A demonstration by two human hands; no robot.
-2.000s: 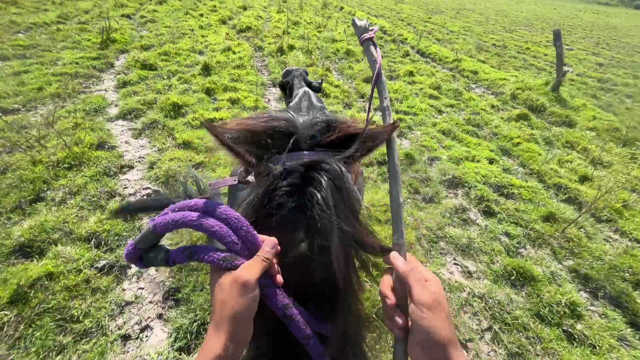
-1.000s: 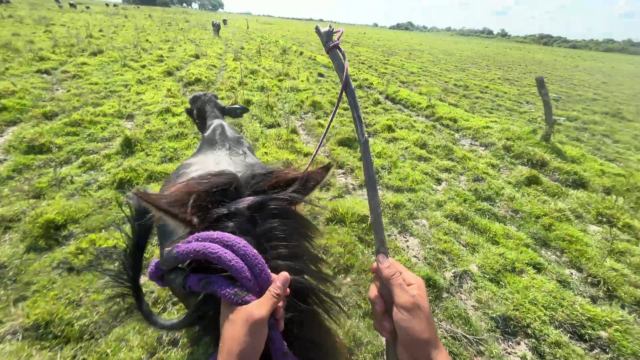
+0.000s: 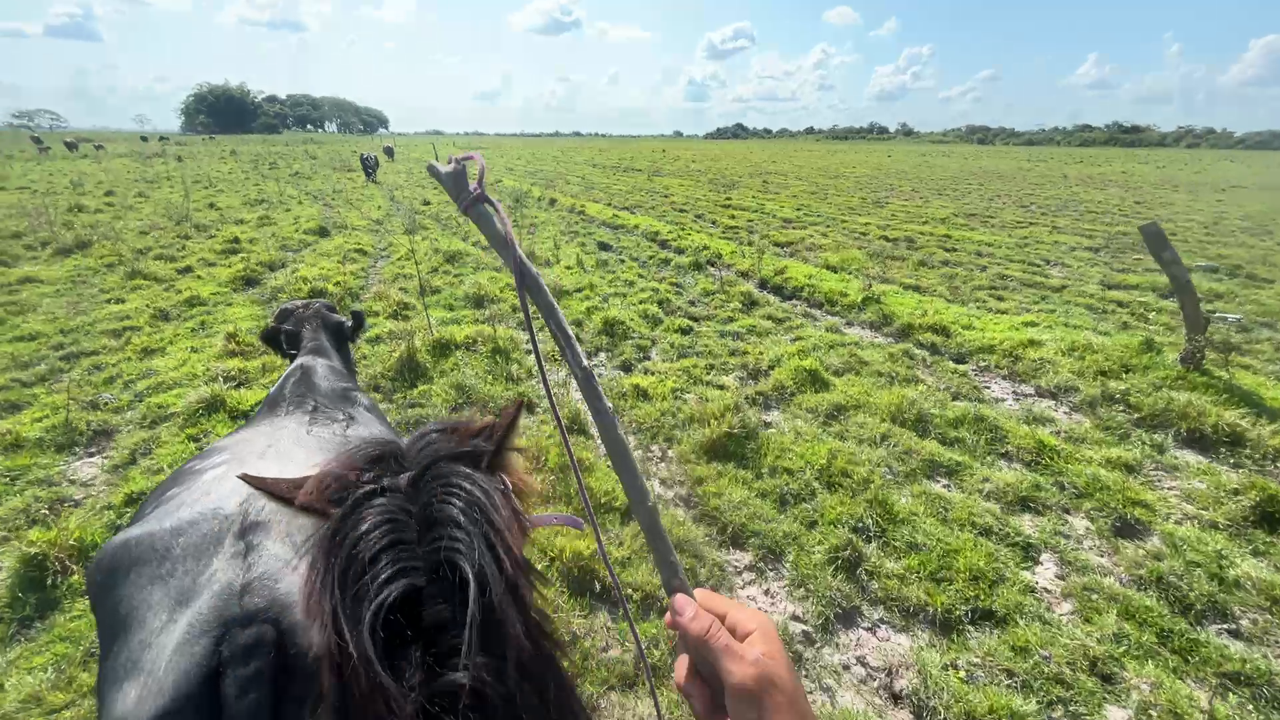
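Observation:
My right hand (image 3: 735,655) grips the lower part of a long wooden stick (image 3: 590,390), which slants up and to the left. A thin cord (image 3: 555,410) is tied near the stick's tip and hangs down beside it. Left of my hand are the dark mane (image 3: 430,570) and brown ears of the horse beneath me. Just ahead and to the left is a black cow or similar animal (image 3: 240,510), seen from behind, its head far forward. A piece of strap (image 3: 557,521) shows right of the horse's head. My left hand and the purple rope are out of view.
A leaning wooden post (image 3: 1180,295) stands in the grass at the right. Several cattle (image 3: 369,166) are farther off at the left and centre. Uneven pasture with muddy patches (image 3: 870,660) spreads around, and a clump of trees (image 3: 250,108) rises at the horizon.
The view has tilted up to the horizon. My left hand with the purple rope has left the view. The black animal now shows left of the horse's head; two seconds ago it was straight ahead.

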